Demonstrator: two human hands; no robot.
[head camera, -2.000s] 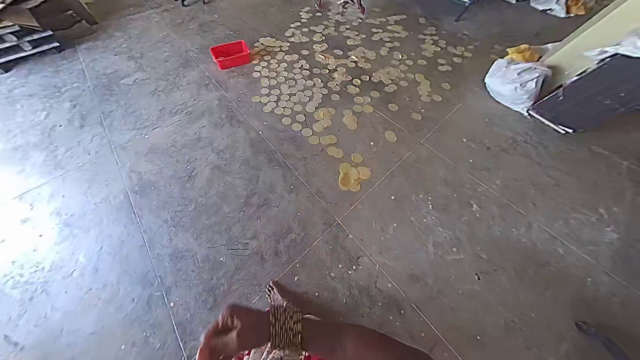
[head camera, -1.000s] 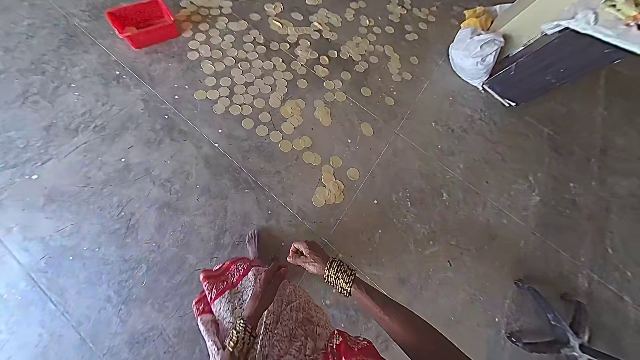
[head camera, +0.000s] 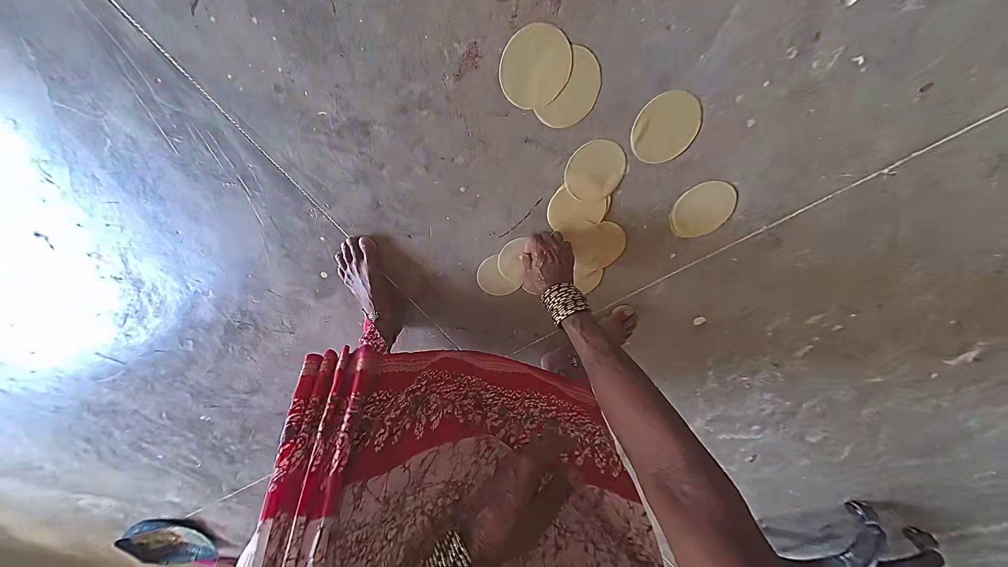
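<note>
My right hand (head camera: 549, 262), with gold-coloured bangles (head camera: 565, 303) at the wrist, reaches down onto a loose pile of thin round yellowish discs (head camera: 577, 208) on the floor. Its fingers are bent over the discs; whether they grip one is hidden. My left hand (head camera: 543, 480), blurred, lies low over the patterned cloth (head camera: 425, 457) of the red-bordered garment, bangles at its wrist; its fingers cannot be made out clearly. More discs lie flat above the pile, two overlapping (head camera: 535, 66), one alone (head camera: 666, 127) and others at the right (head camera: 705, 208).
My bare feet stand on the grey floor (head camera: 441, 142), the left one (head camera: 358, 272) left of the pile, the other partly behind my right arm. A dark, legged object (head camera: 866, 535) is at the bottom right, a bluish object (head camera: 167, 542) at the bottom left. Pale lines cross the floor.
My right hand has moved from above the garment down to the small pile of discs. The view has come much nearer to the pile; the red tray has left it.
</note>
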